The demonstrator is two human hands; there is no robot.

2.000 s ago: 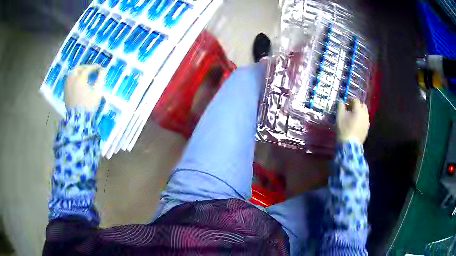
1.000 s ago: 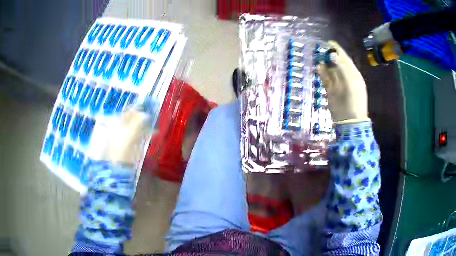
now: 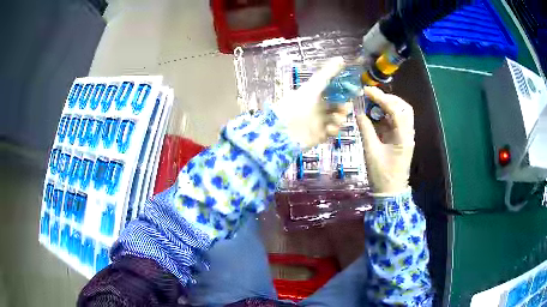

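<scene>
My left hand (image 3: 315,108), gloved and slightly blurred, holds a translucent blue housing (image 3: 344,85) over the clear tray, close to the yellow-ended nozzle (image 3: 384,65). My right hand (image 3: 390,135), gloved, holds a small dark insert (image 3: 376,112) between thumb and fingers, just below the nozzle. The two hands are close together; whether the parts touch is unclear. The clear blister tray (image 3: 258,72) lies beneath with columns of small blue-dark parts, partly hidden by my hands. The white foam tray (image 3: 157,90) at the left holds rows of blue housings.
A green bench (image 3: 474,240) runs down the right, with a grey-white control box (image 3: 519,120) and a blue plastic tray (image 3: 471,30). A red stool (image 3: 225,30) stands at the top; red stool parts also show under the trays. Another white tray (image 3: 489,300) is at bottom right.
My left hand has moved from the foam tray across to the nozzle with a blue housing. My right hand has moved left and down with the dark insert. The view has shifted rightward.
</scene>
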